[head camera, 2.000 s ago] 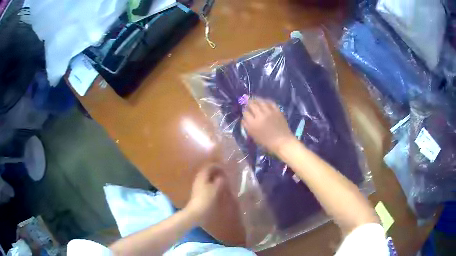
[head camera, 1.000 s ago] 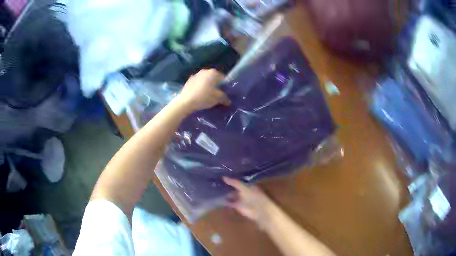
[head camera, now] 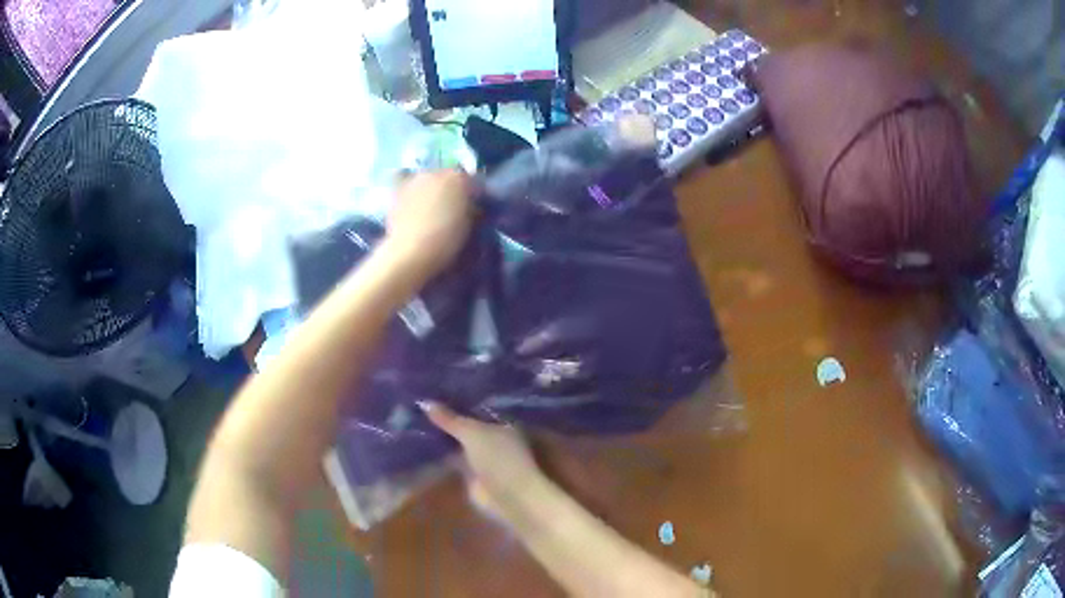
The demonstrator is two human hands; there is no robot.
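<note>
The plum trousers [head camera: 607, 292] lie folded inside a clear poly bag, whose loose film [head camera: 360, 502] shows at the near left corner. The package is bent along its middle and partly raised over the desk. My left hand [head camera: 432, 216] grips its far edge, fingers partly hidden. My right hand [head camera: 496, 461] holds its near edge, with a finger or thumb on top and the other fingers partly hidden under it. The package and hands are somewhat blurred.
A white plastic bag [head camera: 269, 164] is heaped at far left, beside a black fan [head camera: 88, 228]. A screen [head camera: 491, 47], dotted sticker sheet [head camera: 689, 99] and maroon bundle [head camera: 876, 164] stand behind. Blue bagged clothing [head camera: 981, 421] lies right. Small white scraps [head camera: 829, 371] dot the desk [head camera: 806, 479].
The package was flat on the desk, then turned sideways; now it is bent and further left. Both hands have moved onto its edges. The view has shifted, showing the screen, sticker sheet and fan.
</note>
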